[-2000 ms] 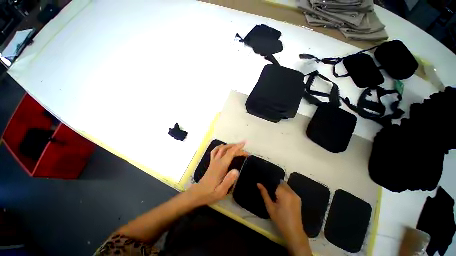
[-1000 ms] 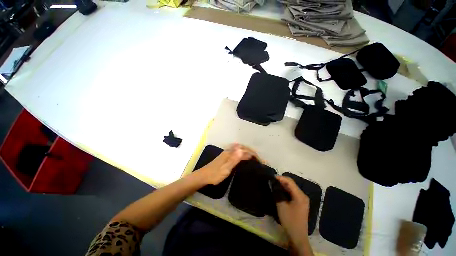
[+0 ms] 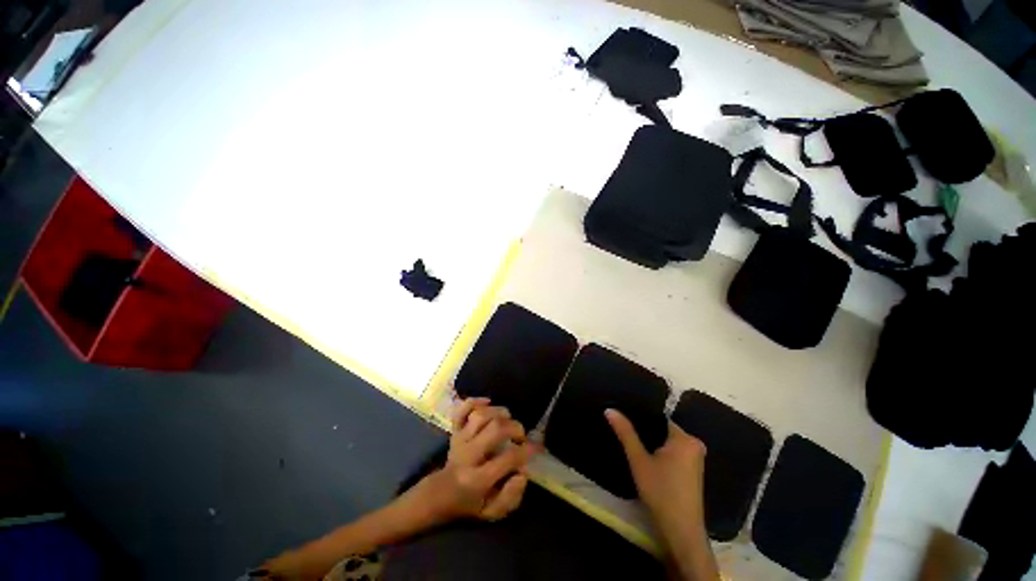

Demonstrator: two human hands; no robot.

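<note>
Four black rounded panels lie in a row along the near edge of the grey-beige board point(image 3: 648, 297): the first point(image 3: 517, 358), second point(image 3: 596, 414), third point(image 3: 727, 460) and fourth point(image 3: 809, 505) from the left. My right hand point(image 3: 673, 471) has its thumb on top of the second panel. Its other fingers are curled at that panel's right edge, and their tips are hidden. My left hand point(image 3: 489, 460) is at the board's near edge, by the near ends of the first two panels. Its fingers are curled, and I cannot tell if they hold anything.
A neat panel stack point(image 3: 661, 193) and a smaller black piece point(image 3: 790, 286) sit behind the row. Black straps point(image 3: 778, 187) lie beyond. A large panel stack point(image 3: 954, 363) is at right, with a brownish bottle point(image 3: 952, 558) nearer. A black scrap point(image 3: 422, 280) lies left; a red crate point(image 3: 148, 306) is below.
A dark piece raised between my hands one second ago now lies flat as the second panel. My left hand has moved back to the board's near edge, uncovering the first panel.
</note>
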